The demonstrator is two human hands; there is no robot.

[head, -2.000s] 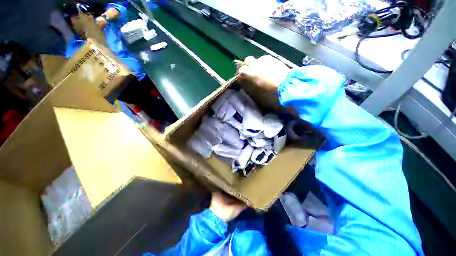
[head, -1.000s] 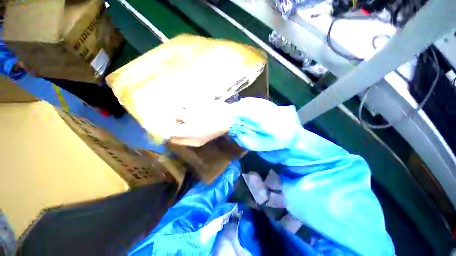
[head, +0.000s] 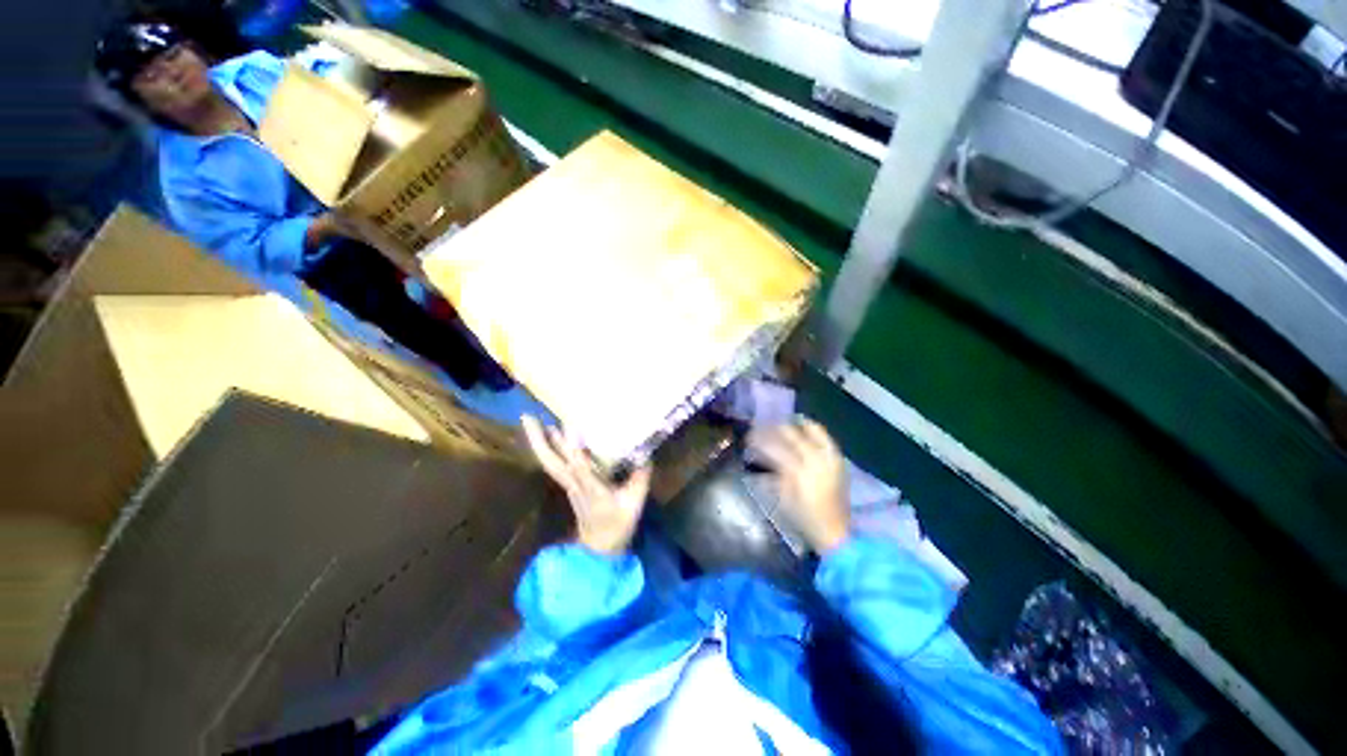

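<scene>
A tan carton [head: 628, 273] lies tipped in front of me, a bright closed face up and shiny tape along its lower right edge. My left hand [head: 594, 502] is at its near corner, fingers along one side and thumb on the other. My right hand [head: 805, 480] is slightly blurred, fingers bent, just right of the carton. Whether it holds anything is unclear. Pale packets [head: 761, 402] lie between the carton and my right hand, and more [head: 889, 517] lie to its right. The carton's opening is hidden.
A large open carton [head: 266, 369] is at the left. A person in a blue smock [head: 214, 177] holds another open carton [head: 443, 177] at upper left. A glittering dark heap [head: 1078, 672] is at lower right. The green belt [head: 1005, 428] and a grey post [head: 923, 163] are on the right.
The packet-filled carton was first open towards me, then turned over; its closed face is now up. My right hand has left it and moved to the packets. The other person's carton shows more fully.
</scene>
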